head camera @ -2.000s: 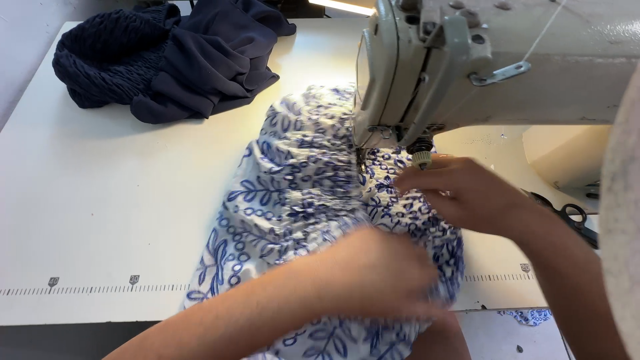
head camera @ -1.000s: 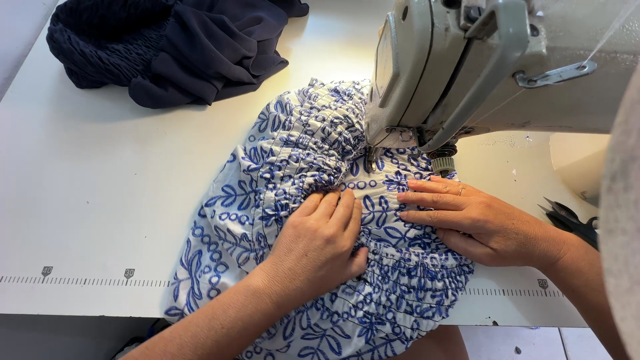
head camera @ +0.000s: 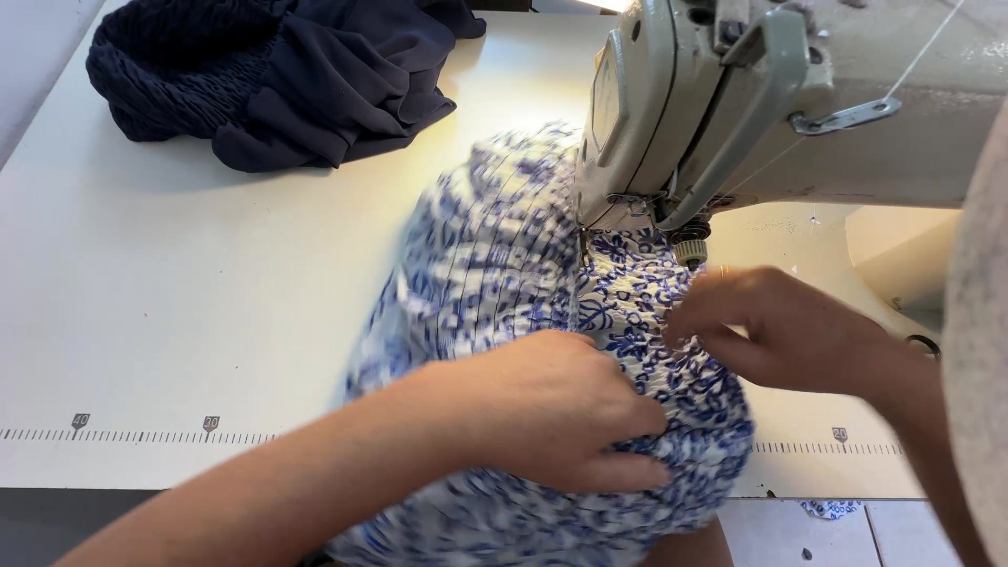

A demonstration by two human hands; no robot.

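White fabric with a blue leaf print (head camera: 488,260), gathered by rows of stitching, lies under the needle area of an industrial sewing machine (head camera: 701,102). Blur softens its left part. My left hand (head camera: 559,409) rests across the fabric below the presser foot (head camera: 584,244), fingers bent; whether it pinches cloth is hidden. My right hand (head camera: 756,327) is at the fabric's right edge, its fingers bent down at the cloth beside the knurled knob (head camera: 691,250); its fingertips are blurred, so a grip cannot be made out.
A dark navy gathered garment (head camera: 315,87) lies at the back left of the white sewing table (head camera: 142,315). A printed ruler scale (head camera: 142,435) runs along the front edge. Part of a dark scissor handle (head camera: 923,343) shows behind my right wrist. A patterned scrap (head camera: 831,509) lies on the floor.
The fabric's gathered part now stretches in a long band left of the needle, where it was bunched one second ago. My left hand has moved right and nearer the front; my right hand has lifted from lying flat.
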